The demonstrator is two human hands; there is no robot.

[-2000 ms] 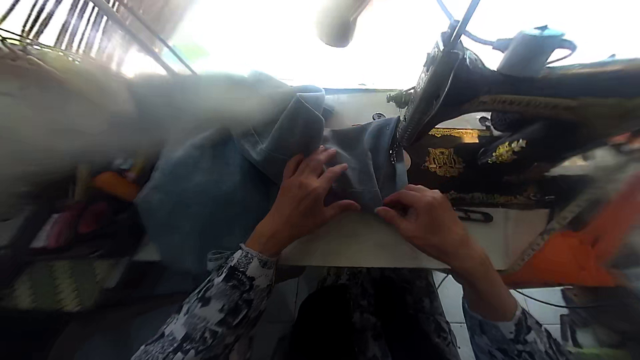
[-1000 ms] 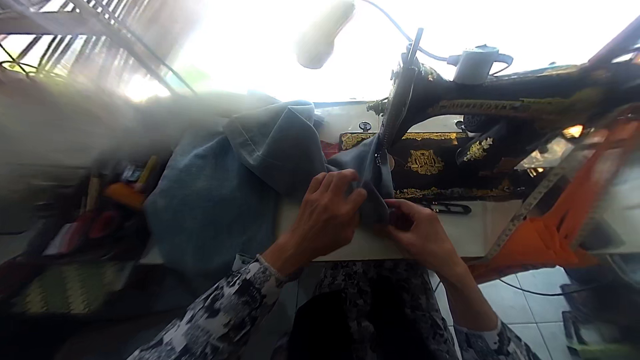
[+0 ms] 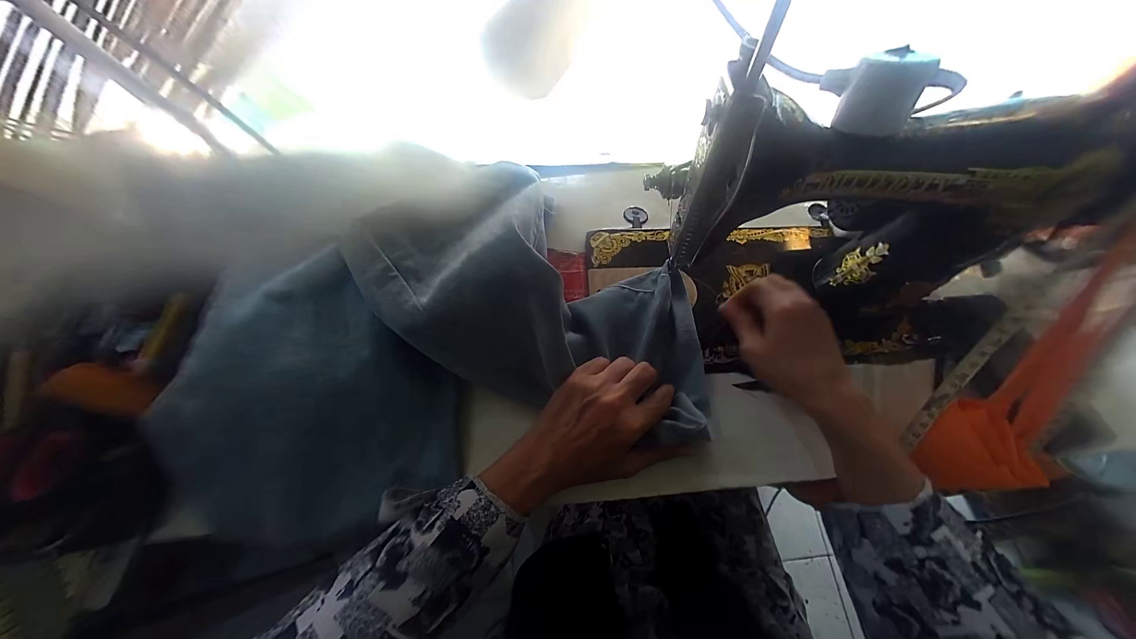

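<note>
Blue-grey fabric (image 3: 479,293) lies in folds across the sewing table (image 3: 621,470) and hangs over its left part. Its narrow right end reaches under the needle area of a black sewing machine (image 3: 825,177) with gold decoration. My left hand (image 3: 608,413) rests on the fabric near the table's front edge, fingers curled over it; whether it pinches the cloth is unclear. My right hand (image 3: 781,333) is off the fabric, over the machine's bed just right of the needle, thumb and fingers drawn together. Whether anything is between those fingertips cannot be seen.
A white lamp fixture (image 3: 887,89) with a cable sits on the machine's arm. Orange cloth (image 3: 985,444) and a measuring tape (image 3: 963,377) lie at the right. A dark scissor-like tool lies partly behind my right wrist. Blurred items crowd the far left.
My right hand has let go of the fabric's edge and moved up over the machine's bed. My left hand has stayed on the cloth, which is now spread flatter beside the needle.
</note>
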